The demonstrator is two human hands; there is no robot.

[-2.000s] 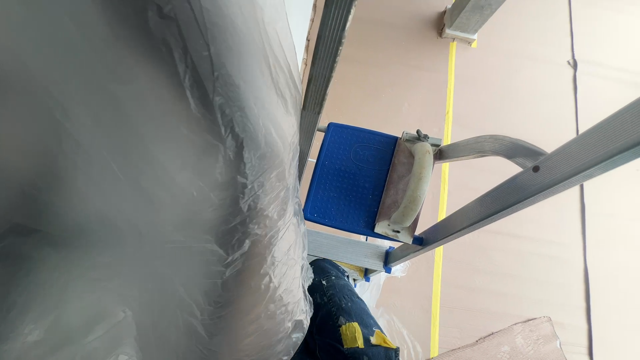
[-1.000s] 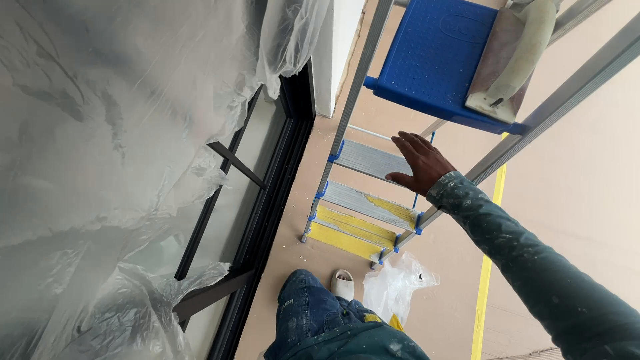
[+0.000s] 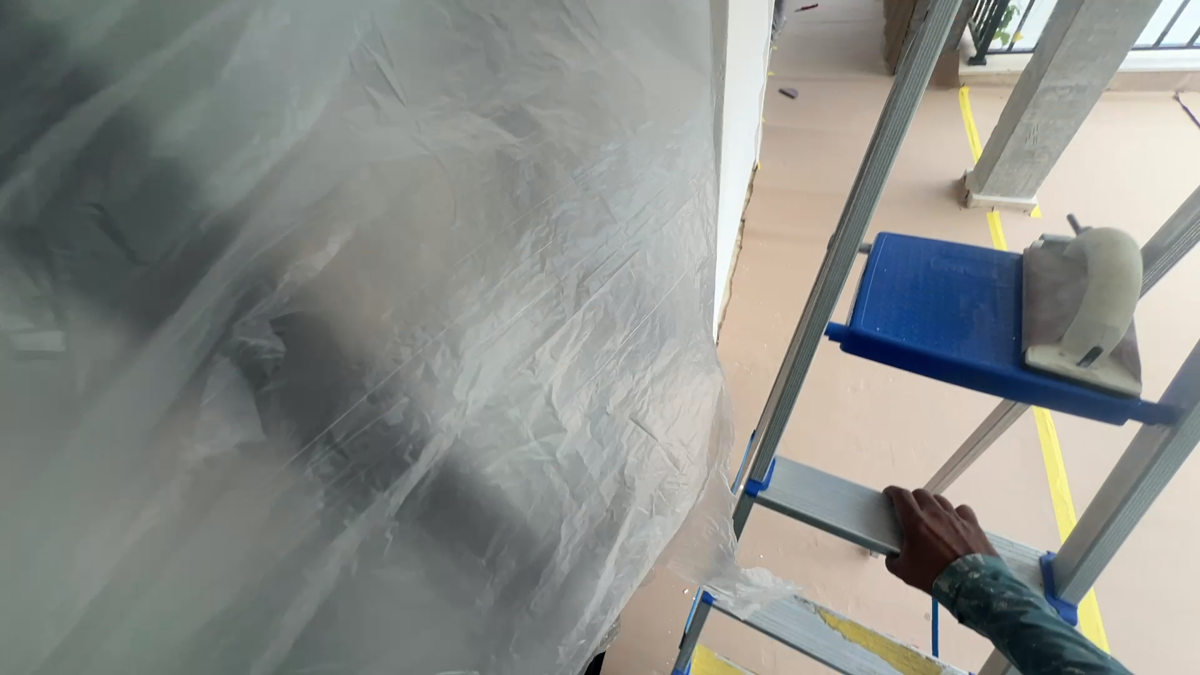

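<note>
My right hand [image 3: 937, 536], in a paint-spattered dark green sleeve, grips an aluminium step [image 3: 830, 502] of the stepladder. Above it is the ladder's blue plastic platform [image 3: 937, 291]. A hand sander [image 3: 1092, 305] with a pale curved handle and a flat plate rests on the platform's right side. Below the hand, a lower step [image 3: 797, 623] carries a worn yellow strip, with the edge of the plastic sheet over its left end. My left hand is not in view.
Clear plastic sheeting [image 3: 525, 309] hangs over a wall or window across the left. A grey column [image 3: 1055, 112] stands at the upper right, near a dark railing [image 3: 984, 28]. Yellow tape [image 3: 1055, 469] runs along the covered floor, with a small dark object [image 3: 788, 93] farther back.
My right hand, spread beside a ladder step one second ago, is now closed around a step. The view has shifted strongly, and my legs are out of sight.
</note>
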